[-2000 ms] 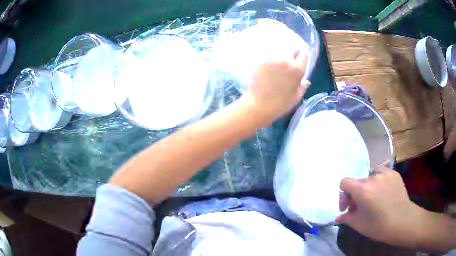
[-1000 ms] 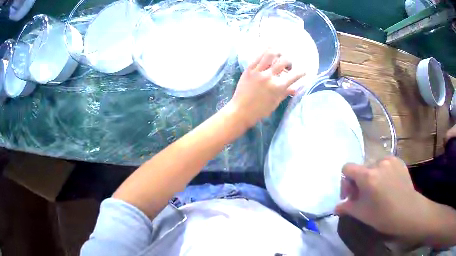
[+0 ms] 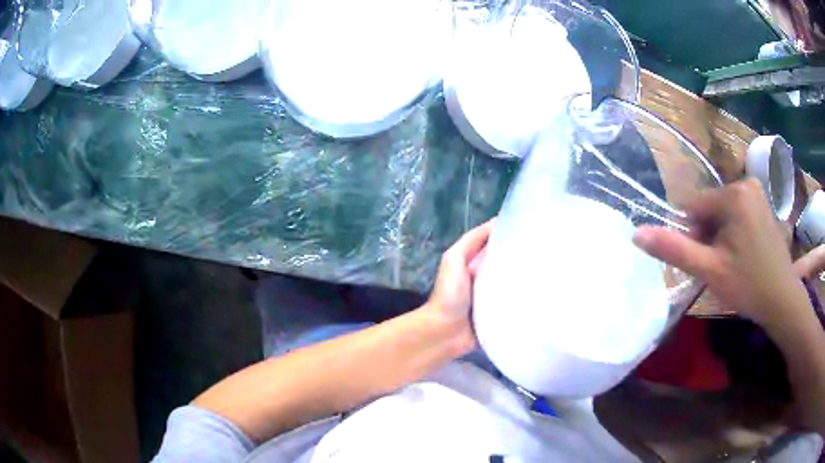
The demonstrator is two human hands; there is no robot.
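A clear container with a white lower part (image 3: 565, 298) is tilted in front of my body. My left hand (image 3: 459, 288) holds its left side, fingers partly hidden behind it. My right hand (image 3: 742, 249) is over the clear rim at the right, thumb and fingers apart; whether it grips the rim is unclear. Bright streaks cross the clear upper part. Another clear container with a white part (image 3: 516, 81) stands just behind, overlapping it in view.
Several similar containers, including a large one (image 3: 357, 63), stand in a row on the film-covered green bench (image 3: 226, 194). A cardboard sheet (image 3: 674, 108) and a white round part (image 3: 771, 172) are at right. An open carton (image 3: 95, 380) is below left. Part of a person shows at top right.
My left hand has left the container behind and moved down to the held container's left side. My right hand has moved up along the rim. The view has shifted, so the row sits higher.
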